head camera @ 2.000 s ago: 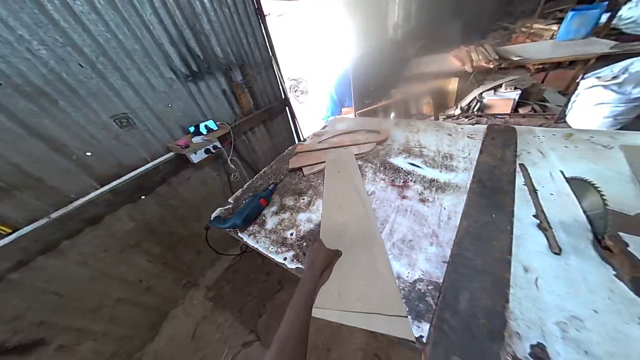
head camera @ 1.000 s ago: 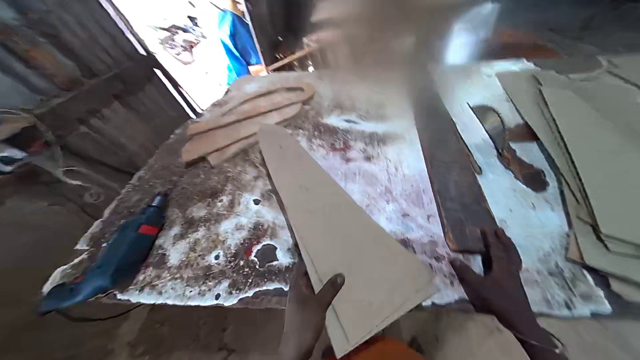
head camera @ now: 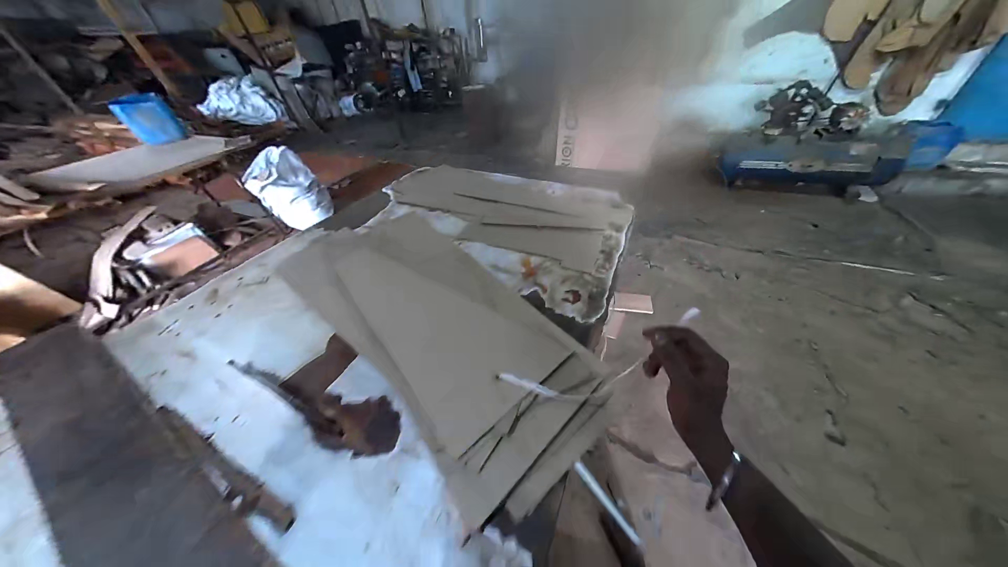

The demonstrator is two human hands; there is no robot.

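My right hand (head camera: 693, 378), with a bracelet at the wrist, is raised just off the table's right edge. Its fingers are closed around a thin white cord (head camera: 630, 370), which trails left over a stack of flat tan boards (head camera: 449, 339). A thicker white end of the cord lies on the boards, and another white tip shows above my fingers. My left hand is out of view. Left of the stack, a circular saw blade with a brown piece on it (head camera: 346, 417) rests on the white, stained tabletop (head camera: 236, 315). Further tan panels (head camera: 520, 209) lie at the table's far end.
A dark plank (head camera: 94, 465) and a narrow strip (head camera: 228, 480) lie at the left. A white rod (head camera: 606, 504) stands out beside the near table edge. Beyond are a white sack (head camera: 287, 189), scrap wood and a blue air compressor (head camera: 815, 161).
The view has swung far to the right. My right hand, earlier by the dark plank, is now beyond the stack with the cord. My left hand, earlier on a tapered board, has left the view.
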